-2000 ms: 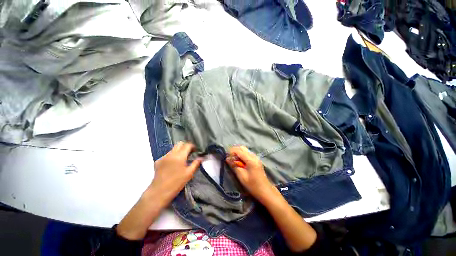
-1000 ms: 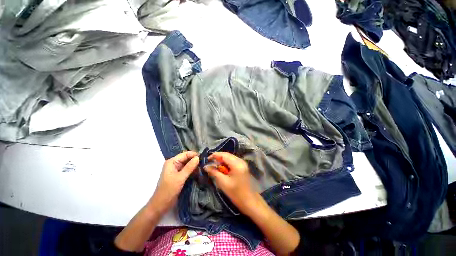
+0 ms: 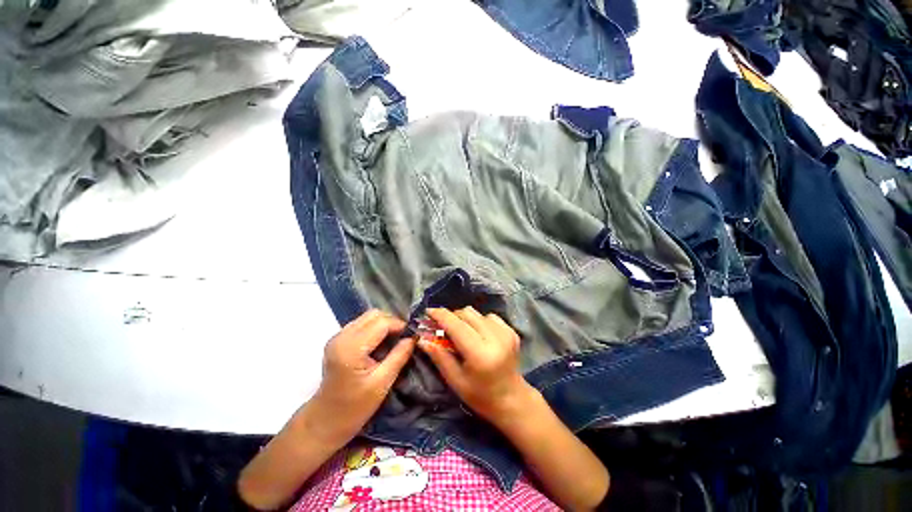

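A denim jacket [image 3: 480, 200], inside out with a grey-green inner face and dark blue edges, lies on the white table in front of me. My left hand [image 3: 362, 358] pinches a dark blue edge of the jacket near the table's front. My right hand [image 3: 474, 358] is right beside it, fingertips almost touching the left ones. It holds small snips [image 3: 436, 338] with an orange-red handle, mostly hidden in the fingers; the blade tips are at the same edge. Any thread there is too small to tell.
The white table [image 3: 150, 350] has a curved front edge. A pale grey garment heap [image 3: 120, 110] lies at the left. A blue denim piece [image 3: 570, 30] lies at the back. A dark denim garment [image 3: 790, 250] hangs over the right edge, with more dark garments behind.
My hands have come together at the dark blue edge, which was a wide loop between them before. The loop has folded up, and the snips now point at the pinched edge.
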